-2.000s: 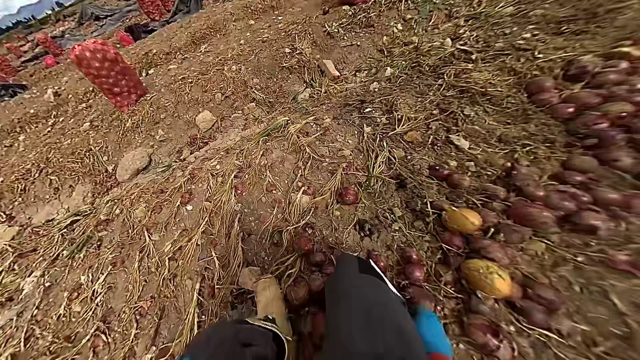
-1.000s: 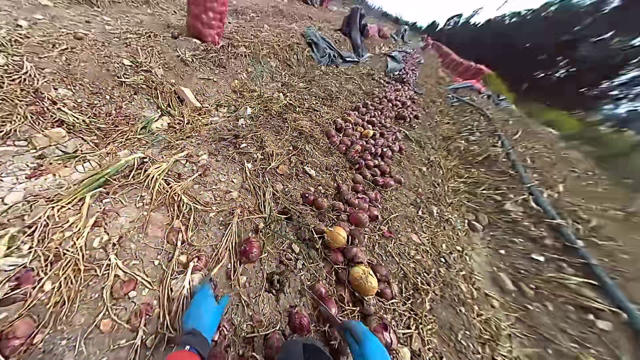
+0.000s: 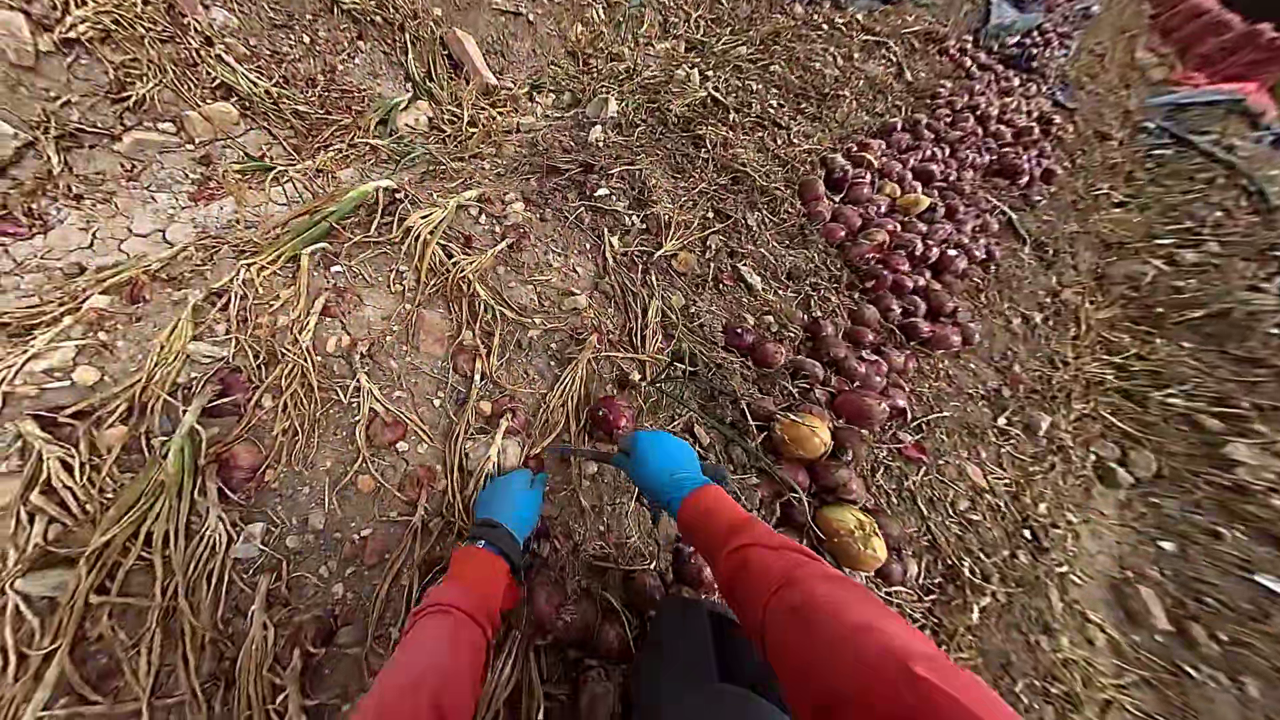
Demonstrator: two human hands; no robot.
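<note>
My right hand [image 3: 662, 468], in a blue glove, is closed around a dark cutting tool whose thin curved blade [image 3: 580, 453] points left toward my left hand. My left hand [image 3: 512, 503], also gloved in blue with a dark band at the wrist, is at a red onion with dry tops [image 3: 493, 455]; its fingertips are partly hidden, so its grip is unclear. A red onion [image 3: 612, 416] lies just above my right hand. Red onions [image 3: 545, 600] lie below and between my forearms.
A long heap of red onions [image 3: 900, 240] runs up the right side. Two yellowish onions [image 3: 802, 436] lie at its near end. Dry onion tops [image 3: 130, 520] cover the soil at left, among stones [image 3: 470, 58]. Red netting [image 3: 1215, 45] is at the top right.
The view has swung and tilted down strongly. Both hands, low in the frame one second ago, are now further forward and close together at the dry tops.
</note>
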